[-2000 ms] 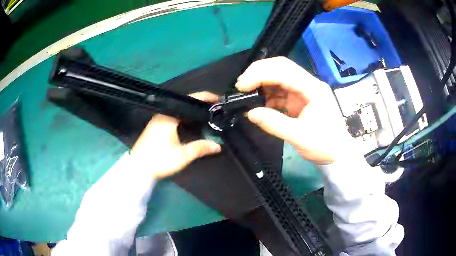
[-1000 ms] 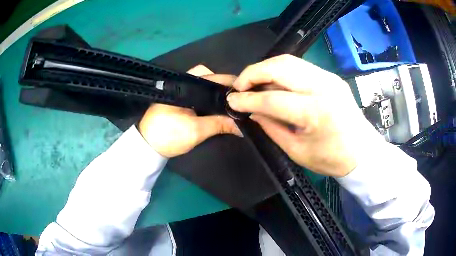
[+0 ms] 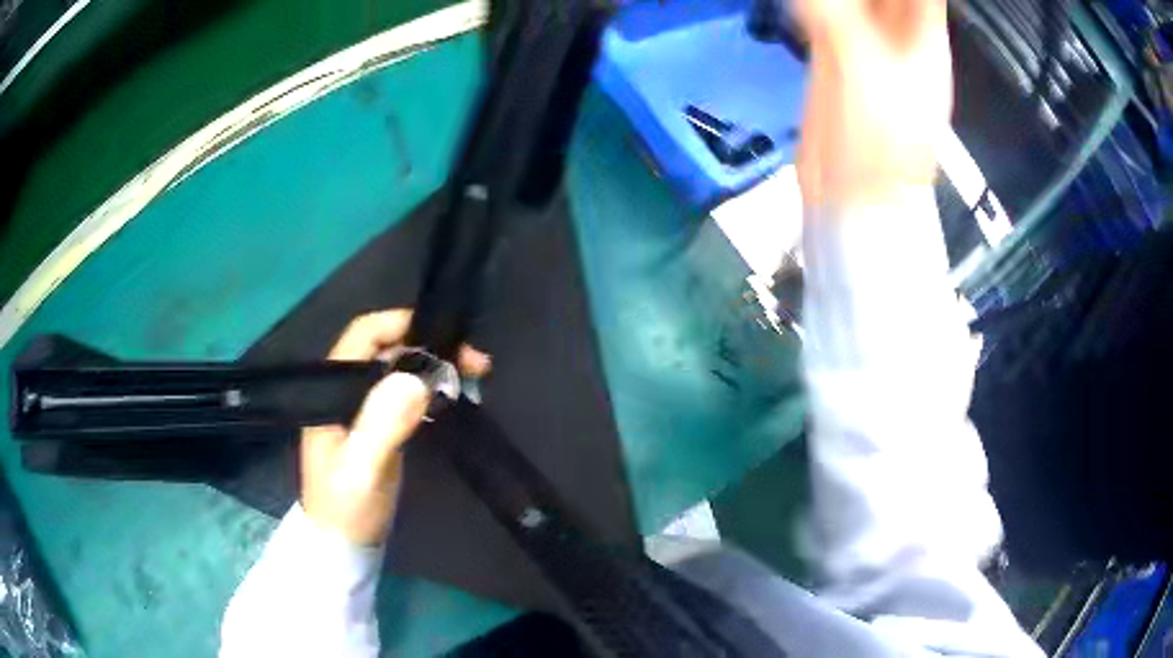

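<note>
Three black legs meet in a Y: one points left (image 3: 142, 401), one up (image 3: 476, 193) and one to the lower right (image 3: 534, 521). They lie over the dark triangular jig (image 3: 560, 386). My left hand (image 3: 360, 444) grips the joint, its thumb on the shiny-rimmed collar (image 3: 435, 370) and its fingers passing behind the legs. My right hand (image 3: 881, 97) is blurred and cut off by the top edge, beside the blue parts bin (image 3: 669, 64). A dark piece shows next to its fingers; whether it is held cannot be told.
Black fittings (image 3: 727, 135) lie in the blue bin. The white-topped box (image 3: 765, 238) is partly hidden behind my right forearm. A clear plastic bag (image 3: 26, 604) is at the lower left. A pale curved edge (image 3: 232, 148) borders the green bench. Blue crates (image 3: 1126, 617) show at the lower right.
My right hand has left the collar and moved up and right to the blue bin. My left hand still holds the joint. The view has shifted, and the legs appear turned and further left.
</note>
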